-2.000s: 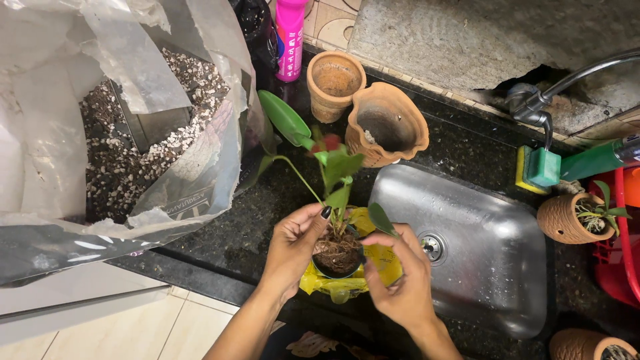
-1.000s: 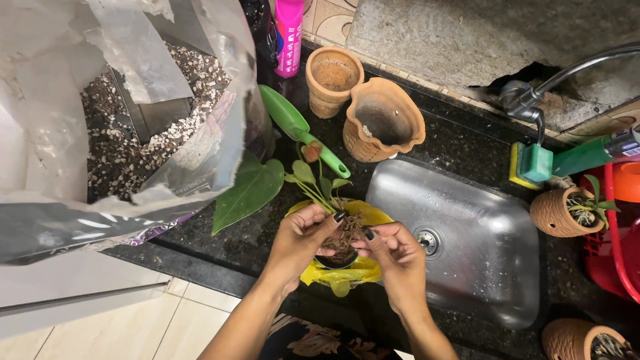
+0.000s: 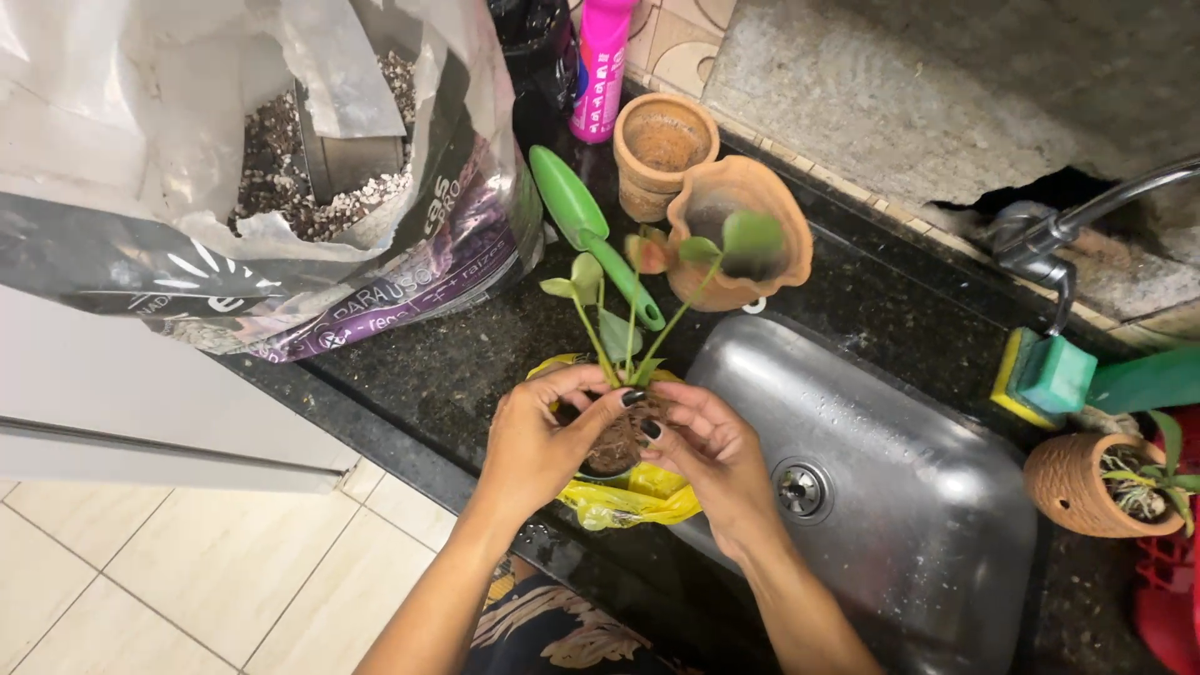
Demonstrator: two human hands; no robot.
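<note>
A small leafy plant [image 3: 637, 361] with several long green stems stands upright between my hands. My left hand [image 3: 553, 431] pinches the base of its stems and upper roots between thumb and fingers. On the right side of the same root mass, my right hand [image 3: 708, 445] holds with thumb and fingers. Directly below is a small pot with brown fibrous root matter [image 3: 611, 450], its rim partly hidden by my hands. A yellow plastic bag [image 3: 637, 502] lies crumpled around that pot. Just beyond the leaves rests a green hand trowel [image 3: 586, 225].
Two terracotta pots, one plain [image 3: 664, 150] and one wavy-rimmed [image 3: 741, 234], stand behind. A large open bag of substrate [image 3: 375, 253] is at left. The steel sink [image 3: 872, 469] lies right, beside sponges [image 3: 1045, 375], a faucet [image 3: 1059, 225] and a planted terracotta pot [image 3: 1087, 483].
Both hands stay at the plant's base and roots, while its stems and leaves have turned. The large leaf that lay to the left a second ago no longer shows there.
</note>
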